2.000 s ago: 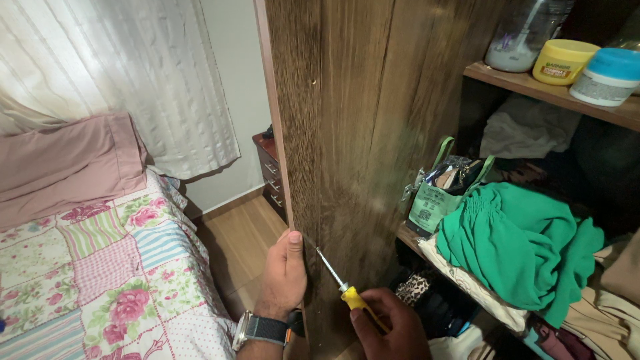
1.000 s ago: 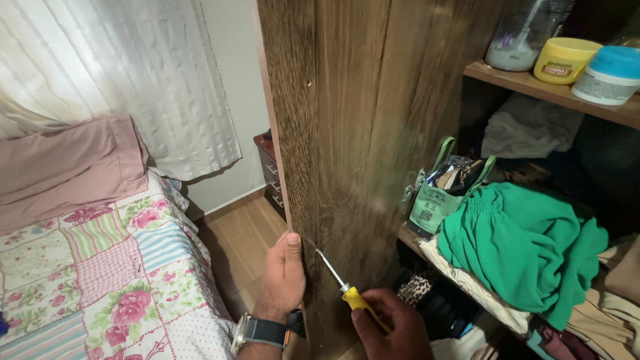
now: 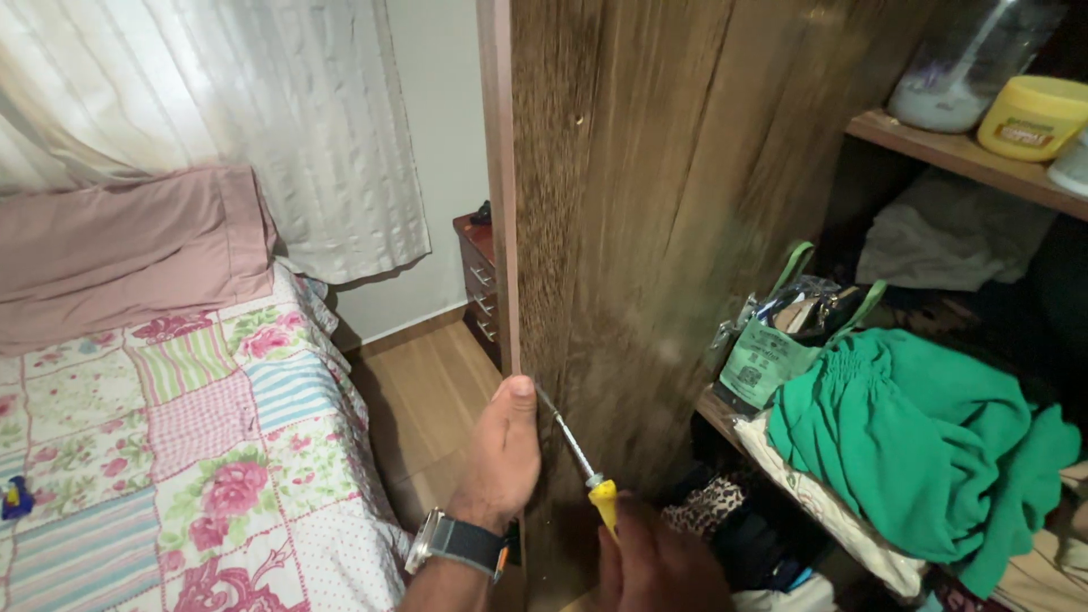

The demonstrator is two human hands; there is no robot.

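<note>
A tall wooden door panel (image 3: 629, 255) stands upright, its narrow edge facing the bed. My left hand (image 3: 501, 455), with a watch (image 3: 463, 542) on the wrist, grips that edge low down, thumb on the near side. In my right hand (image 3: 659, 561) is a screwdriver with a yellow handle (image 3: 603, 503). Its metal shaft slants up and left, and the tip meets or nearly meets the panel beside my left thumb; whether it touches a screw there cannot be made out. A small mark or hole (image 3: 580, 121) shows higher on the panel.
On the left is a bed with a patchwork floral cover (image 3: 204, 442) and a pink pillow (image 3: 136, 251). Behind the panel stands a small drawer unit (image 3: 480, 285). At right, shelves hold a green cloth (image 3: 926, 442), a green bag (image 3: 765, 365) and a yellow jar (image 3: 1030, 117).
</note>
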